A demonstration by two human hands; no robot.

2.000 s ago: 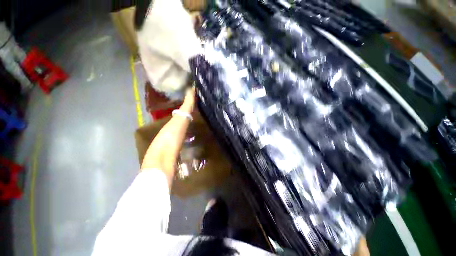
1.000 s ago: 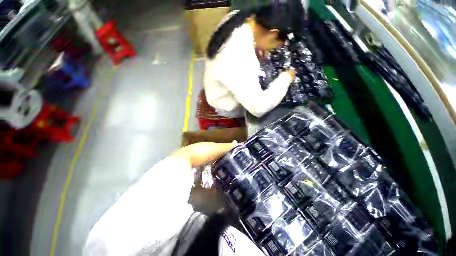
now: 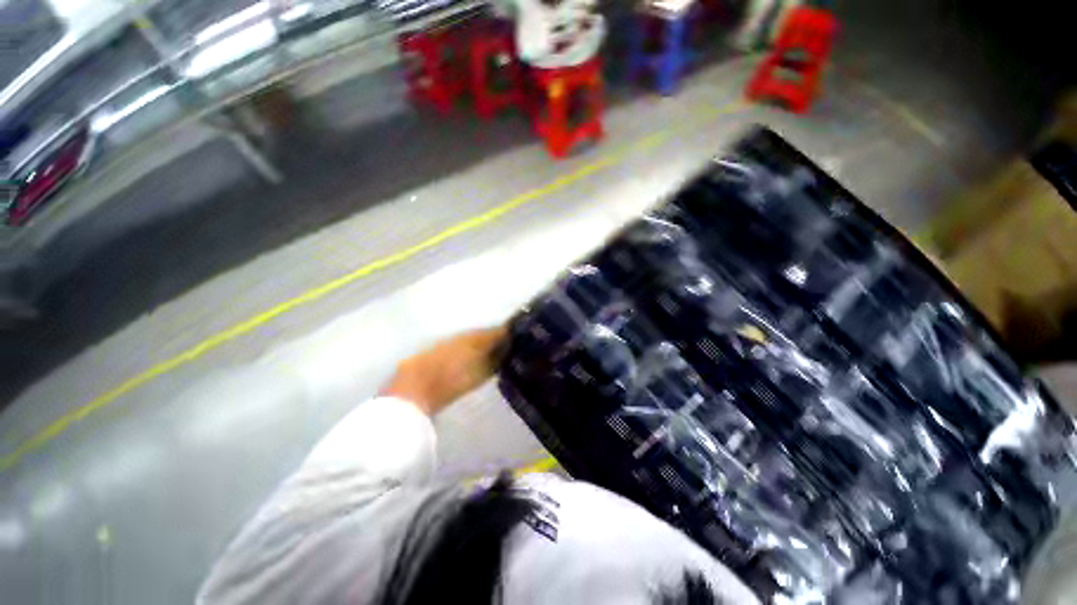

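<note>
A black parts tray (image 3: 756, 355) fills the right half of the view, held up over the floor. Its rows of dark units lie under shiny, crinkled clear film. My left hand (image 3: 455, 369) grips the tray's left edge; its fingertips are hidden at the rim. My right hand is not in view. The picture is blurred, so marks on the units are hard to read.
Grey floor (image 3: 343, 378) with a yellow line lies to the left. Red stools (image 3: 569, 106) and a blue stool (image 3: 661, 50) stand at the top, one with a person by it. Brown cardboard (image 3: 1004, 231) is at the right.
The view has swung left, away from the green bench and the seated person. The tray has moved with me and is now over the floor aisle, my left hand still on its edge.
</note>
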